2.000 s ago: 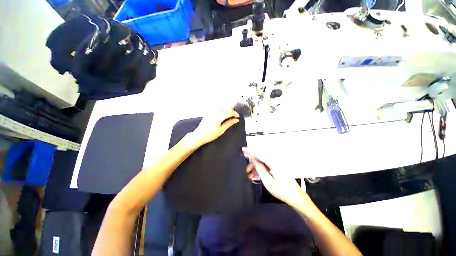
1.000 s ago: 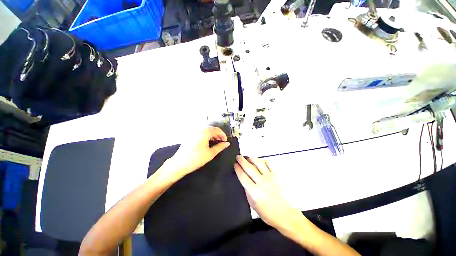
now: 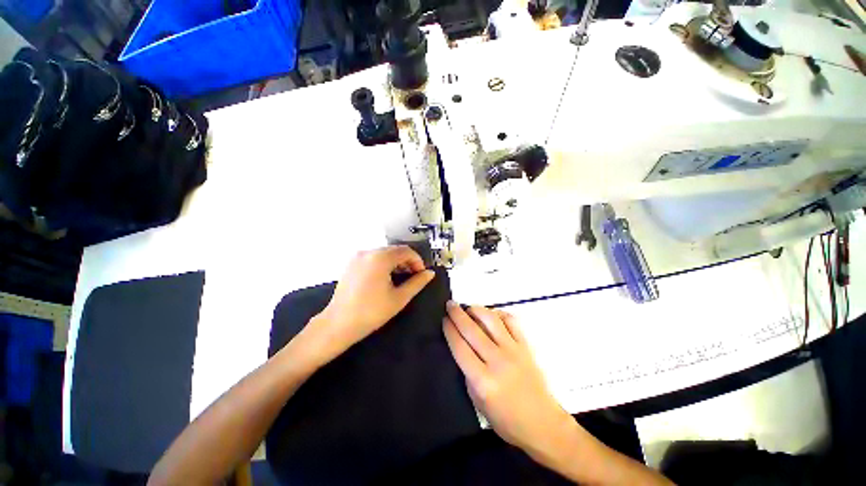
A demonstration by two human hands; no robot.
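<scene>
A black panel lies on the white table under my hands, its far right corner at the presser foot and needle of the sewing machine. My left hand pinches the panel's edge between thumb and fingers just before the presser foot. My right hand rests along the panel's right edge, with the fingertips on the edge. Whether its hidden thumb grips the panel cannot be told. The panel's near end runs out of the picture.
A dark grey backing panel lies at the table's left. A heap of black sewn pieces is at the back left, a blue bin behind the table. A screwdriver and wrench lie under the machine arm.
The view has moved closer to the machine. My right hand has come from beside the panel onto its right edge. My left fingers have closed on the edge near the needle.
</scene>
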